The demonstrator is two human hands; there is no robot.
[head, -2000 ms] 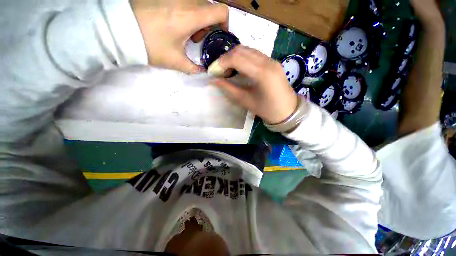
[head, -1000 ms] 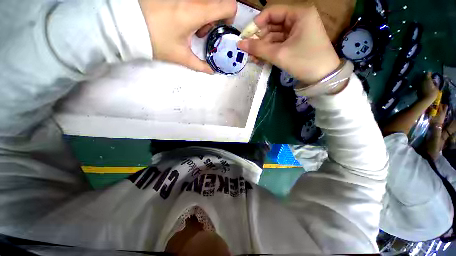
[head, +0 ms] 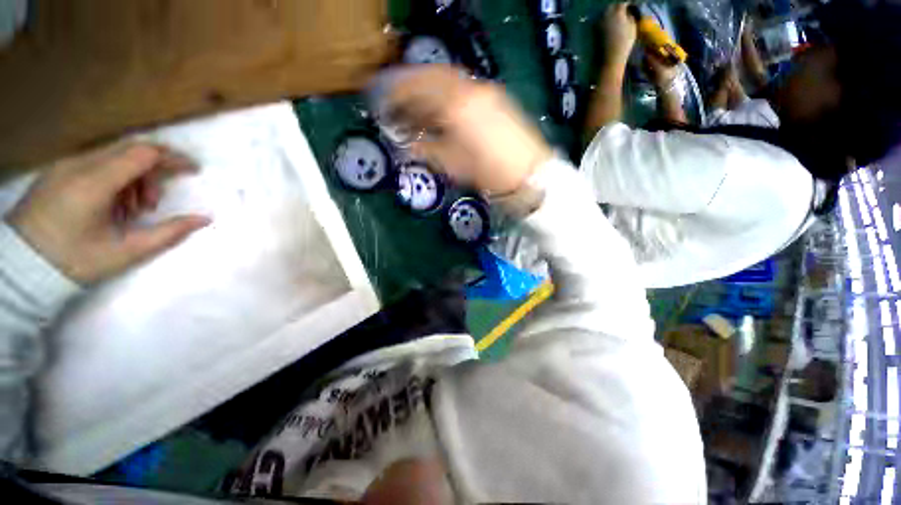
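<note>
My left hand [head: 104,212] is over the white tray [head: 331,232], its fingers apart and nothing in it. My right hand [head: 459,123] is blurred, over the green surface to the right of the tray, among the round units. Something dark and shiny shows at its fingertips, but I cannot tell whether the hand grips it. One assembled unit [head: 360,163], with a black rim and a pale disc with dark holes, lies beside the tray. A second unit [head: 421,187] and a third unit [head: 466,219] lie just below my right hand.
A brown board [head: 198,59] lies beyond the tray. More units [head: 427,49] lie behind my right hand, and a row of units [head: 561,69] stands further right. A neighbouring person's white sleeve [head: 682,197] is at right, near a hand with a yellow tool [head: 660,39].
The view has turned right. My left hand no longer holds the round unit and has opened. My right hand has moved from above the tray to the units on the green surface.
</note>
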